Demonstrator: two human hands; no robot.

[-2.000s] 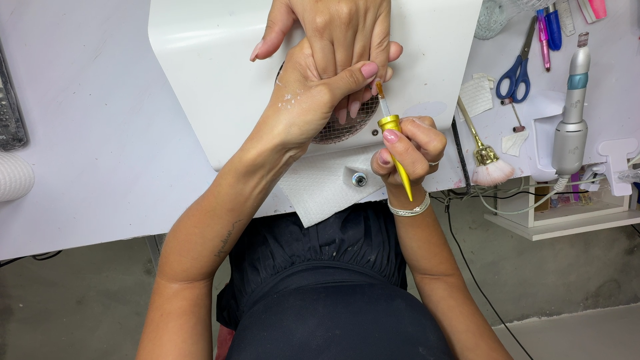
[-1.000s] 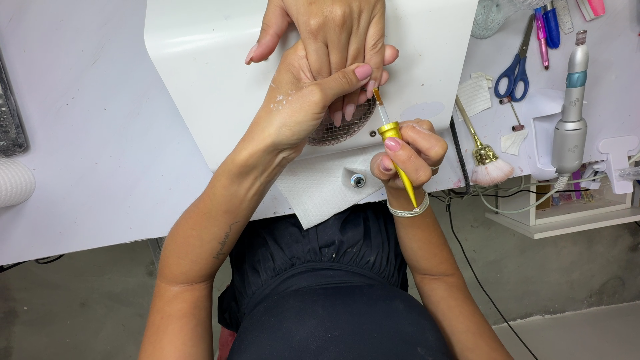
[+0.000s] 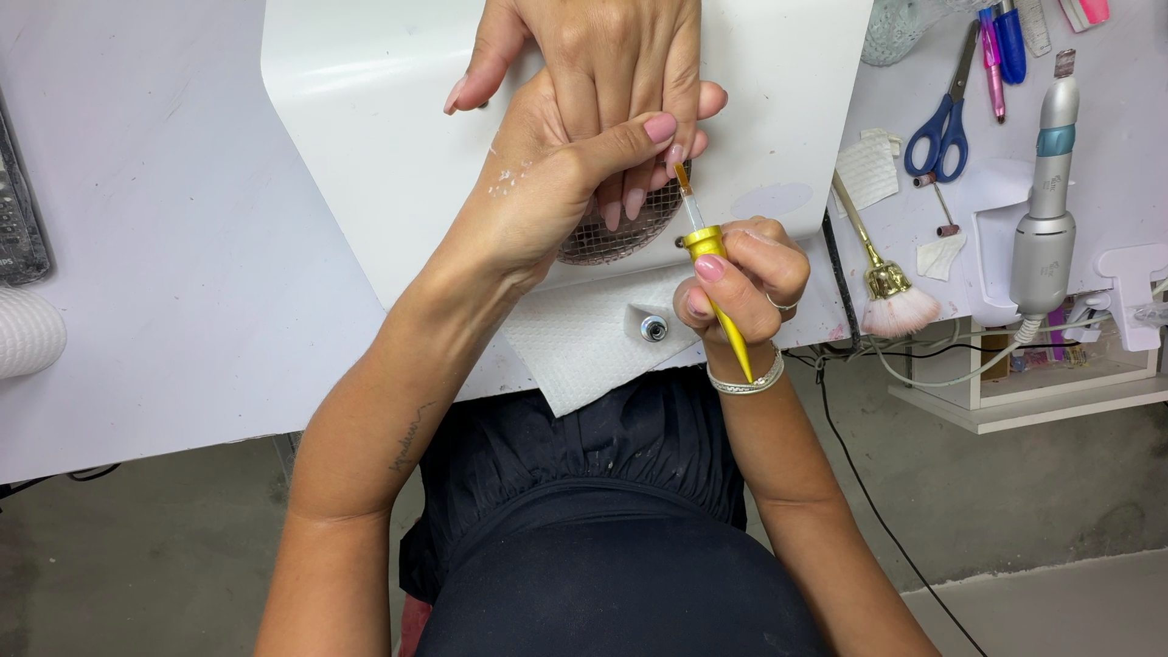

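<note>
My left hand point(image 3: 566, 173) holds the fingers of another person's hand point(image 3: 611, 46) from below, its thumb lying across them. Between the fingers of my right hand point(image 3: 744, 283) is a nail polish brush with a yellow tapered handle point(image 3: 728, 328). The brush's amber bristles point(image 3: 682, 178) are at a fingernail of the other person's hand; whether they touch it I cannot tell. Beneath the hands is a white nail dust collector point(image 3: 365, 109) with a round mesh grille point(image 3: 630, 233). A small open bottle point(image 3: 653, 328) stands upright on a white paper towel point(image 3: 584, 365), below my right hand.
On the right lie blue-handled scissors point(image 3: 938, 137), a pink pen point(image 3: 993, 68), a fluffy dust brush point(image 3: 890, 292) and a silver nail drill handpiece point(image 3: 1048, 210) in a stand. Cables hang beside a small white drawer unit point(image 3: 1049, 401). A white paper roll point(image 3: 27, 333) is at the far left.
The brush tip has shifted slightly about the same fingertip. My left hand keeps its hold on the other person's fingers.
</note>
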